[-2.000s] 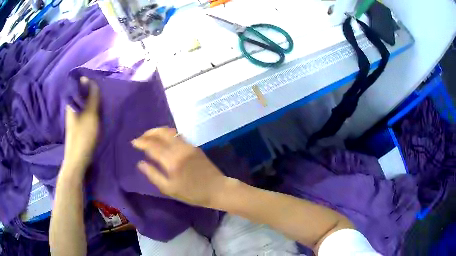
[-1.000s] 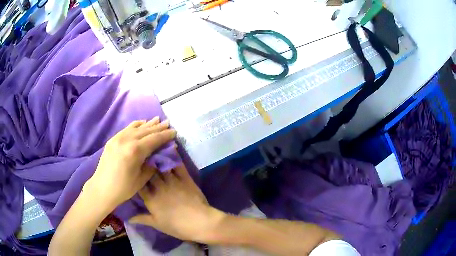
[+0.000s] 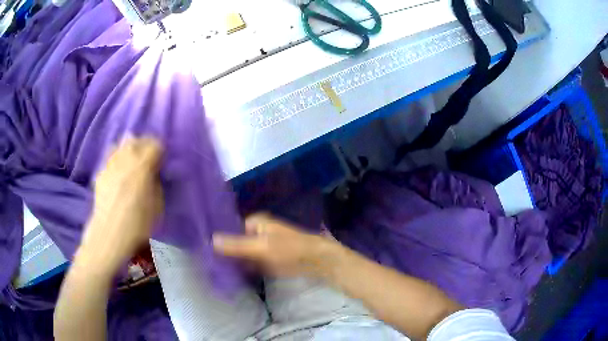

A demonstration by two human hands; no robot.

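Note:
The purple garment piece point(image 3: 180, 133) runs from beside the needle area point(image 3: 160, 26) over the table's front edge and down to the lap. My left hand point(image 3: 130, 186) is blurred, with its fingers curled on the cloth, and grips it at the left. My right hand point(image 3: 267, 246) is lower, over the lap, and pinches the cloth's lower right edge between thumb and fingers. The cloth between my hands is stretched in folds. The fingertips of my left hand are hidden.
Green-handled scissors point(image 3: 340, 25), a small yellowish block point(image 3: 235, 23) and a black doubled strap point(image 3: 481, 60) lie on the table. A ruler strip point(image 3: 380, 68) with a tan tape scrap point(image 3: 332, 97) runs along the front edge. Purple garments point(image 3: 440, 233) heap at right beside a blue crate point(image 3: 520, 156).
My hands have moved apart, the left up and left, the right down and right, pulling the cloth between them. The view has tilted down, so the machine and scissors sit higher.

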